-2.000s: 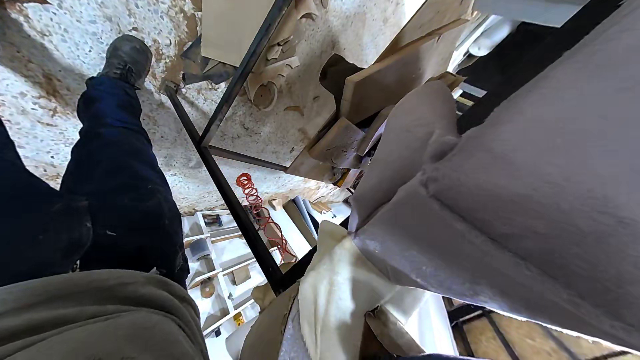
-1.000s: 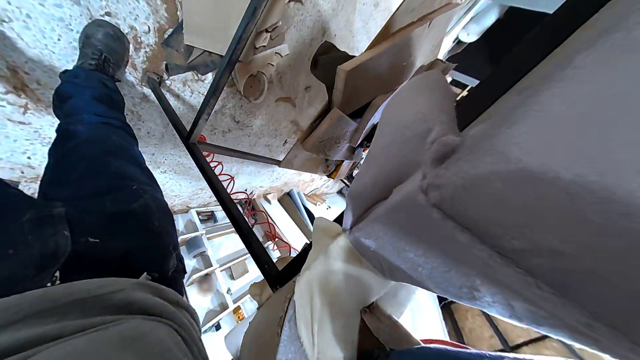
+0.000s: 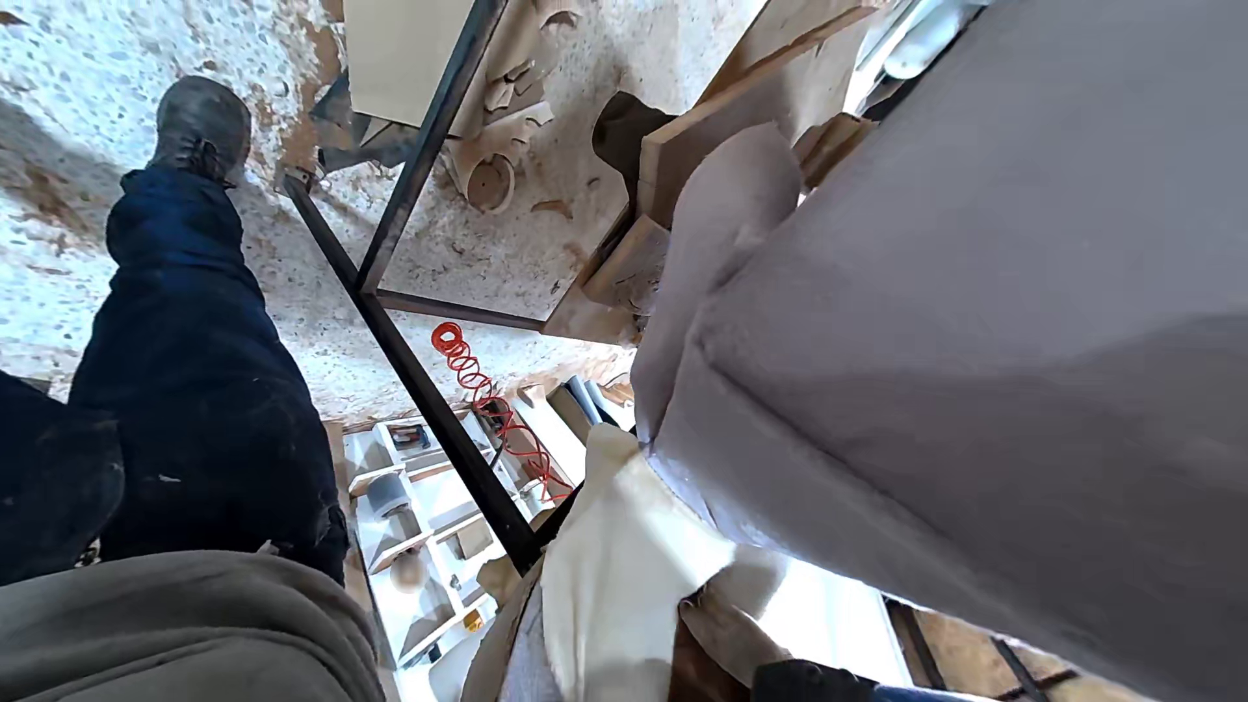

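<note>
Neither of my hands can be made out. A large piece covered in grey upholstery fabric (image 3: 955, 322) fills the right side, with a rounded, padded end and a seam running down from its inner corner. Beneath its lower left edge hangs cream cloth (image 3: 624, 556), beside folds of brown material (image 3: 736, 624). A dark shape with a strip of blue (image 3: 814, 682) shows at the bottom edge; whether it is part of a sleeve is unclear. My dark trouser leg and boot (image 3: 203, 127) are on the left.
A dark metal frame (image 3: 409, 375) crosses the middle, near my leg. Wooden boards (image 3: 751, 117) lean behind the grey piece. Offcuts (image 3: 492, 180) litter the speckled floor. A red coiled hose (image 3: 473, 375) hangs above a white compartment tray (image 3: 419, 536) holding small items.
The grey piece's rounded end has shifted left and now covers more of the wooden boards. The dark shape with blue shows more at the bottom edge. The view has shifted somewhat.
</note>
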